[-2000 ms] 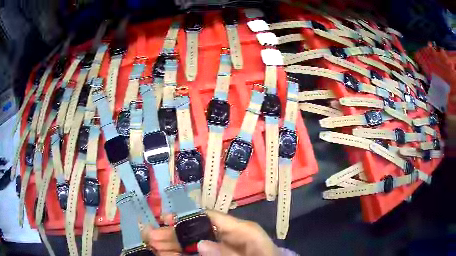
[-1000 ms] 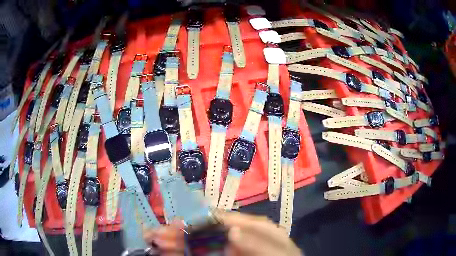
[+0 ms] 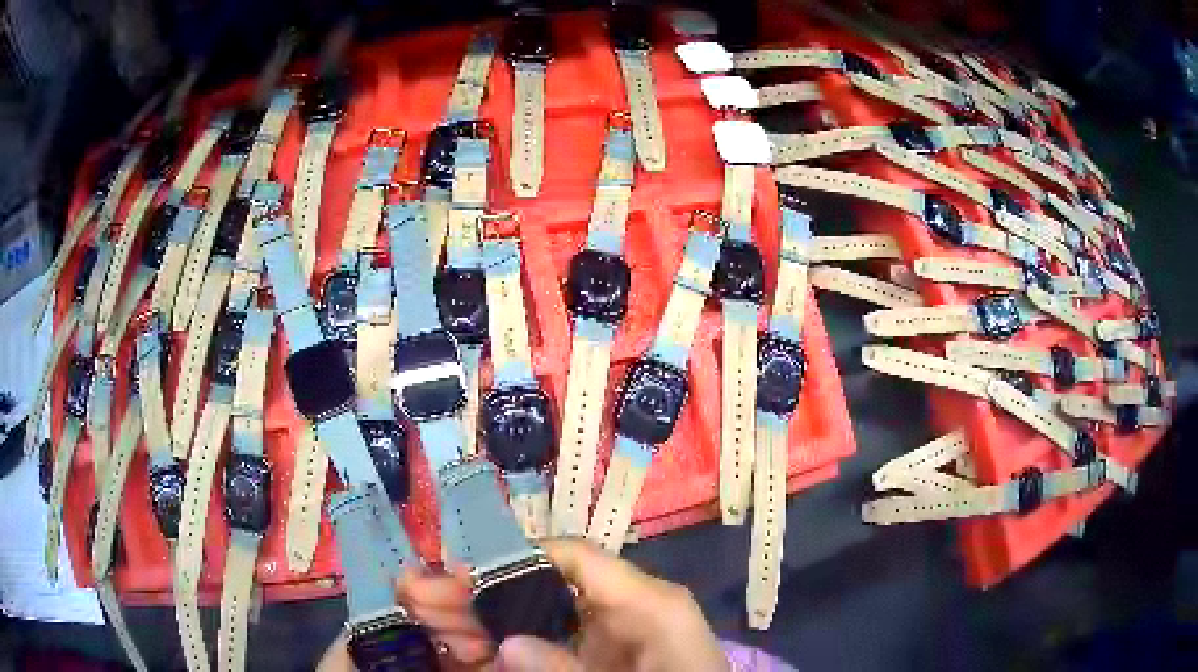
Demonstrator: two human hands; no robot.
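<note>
My right hand point(image 3: 644, 610) holds a smartwatch point(image 3: 526, 601) at the bottom centre, its dark display up and its grey-blue strap pointing away. My left hand point(image 3: 440, 607) is beside it, partly cut off by the lower edge, and holds a second smartwatch point(image 3: 392, 643) with a dark screen and grey-blue strap. Just beyond, two watches lie face up on the others: one with a black screen point(image 3: 322, 377), one with a white band on its screen point(image 3: 430, 376). Many watches lie face down with beige lining up, such as one watch point(image 3: 519, 423).
A red-orange watch tray point(image 3: 821, 394) lies under the near watches. A second red-orange tray point(image 3: 979, 551) at the right holds overlapping watches. White square pieces point(image 3: 742, 141) stand in a column between the trays. A white paper sheet point(image 3: 40, 565) is at the far left.
The watch in my right hand has gone from partly red to dark on its display. The left watch now shows more fully above the lower edge. The camera view has shifted slightly.
</note>
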